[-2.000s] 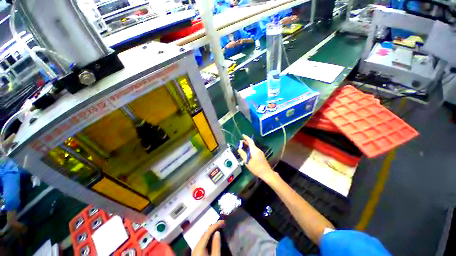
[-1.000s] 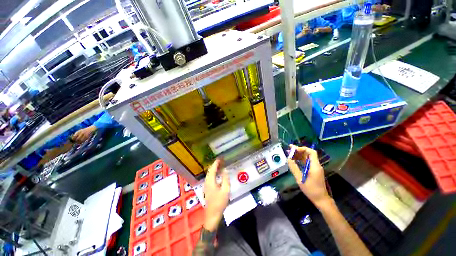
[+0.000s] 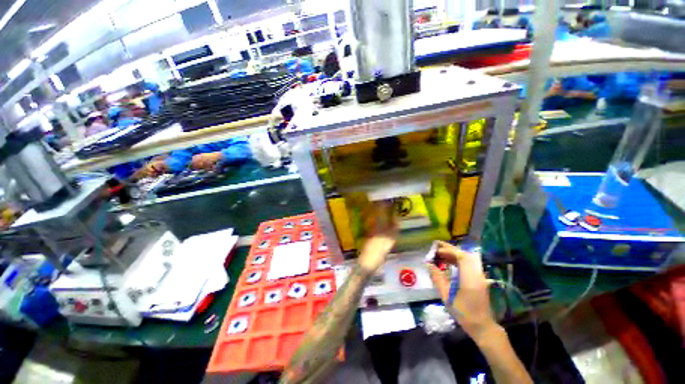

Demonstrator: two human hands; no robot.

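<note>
The pneumatic press point(image 3: 409, 112) stands in front of me with its yellow-tinted window. My left hand point(image 3: 379, 232) reaches into its opening, its fingers blurred at the left of the pale press fixture point(image 3: 411, 219). A small part with a dark round centre point(image 3: 404, 205) lies on the fixture. I cannot tell whether the left fingers hold anything. My right hand point(image 3: 466, 289) is in front of the panel's right end and holds the blue pen-like tool point(image 3: 454, 285). A small white-faced part point(image 3: 433, 253) shows at its fingertips. The red emergency stop point(image 3: 407, 277) lies between my hands.
A red-orange tray point(image 3: 259, 349) with several parts and a white sheet point(image 3: 290, 260) lies left of the press. A blue box point(image 3: 616, 247) with a clear bottle point(image 3: 620, 176) stands right. A crumpled white wad point(image 3: 437, 319) and a white slip point(image 3: 387, 321) are below the panel.
The view has swung left. My left hand has moved from below the panel into the press opening. The inside now shows the part on the fixture. My right hand still holds the blue tool.
</note>
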